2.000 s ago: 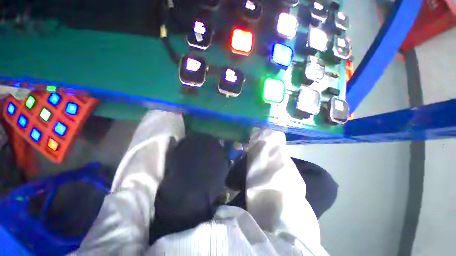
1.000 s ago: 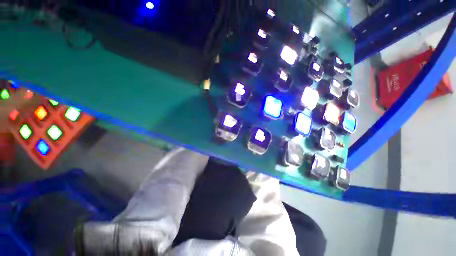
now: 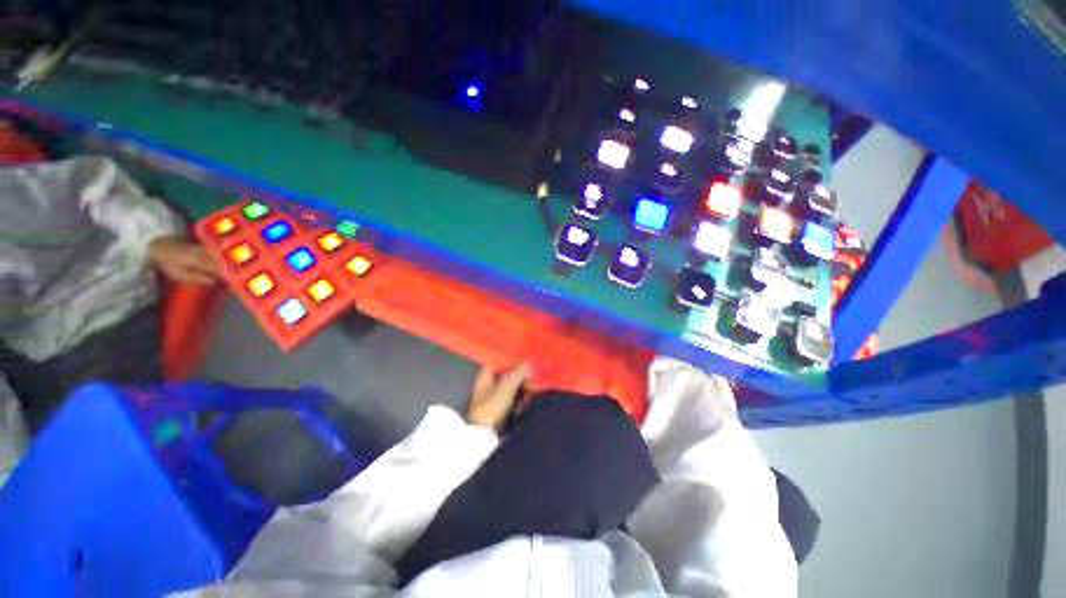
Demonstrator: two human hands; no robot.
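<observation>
A red-orange tray [image 3: 549,348] lies above my knees and partly below the shelf's front edge. I cannot see whether it holds anything. My left hand [image 3: 499,397] grips its near edge, with the fingertips partly hidden. My right hand is not visible; its white sleeve [image 3: 692,409] ends under the shelf edge by the tray's right end. Above, smartwatch units [image 3: 651,214] stand in rows on the green shelf [image 3: 468,222], with screens lit white, blue or red or showing white marks.
Another person's hand [image 3: 187,259] is at a second red-orange tray [image 3: 278,333] of lit watches at left. A blue stool [image 3: 99,491] stands at lower left. Blue rack beams [image 3: 900,275] cross at right, with a red object [image 3: 991,234] behind. Dark cables hang behind the watches.
The long red-orange tray and my left hand have come into view below the shelf edge. Another person's arm and hand now show at left. The view has shifted to the left.
</observation>
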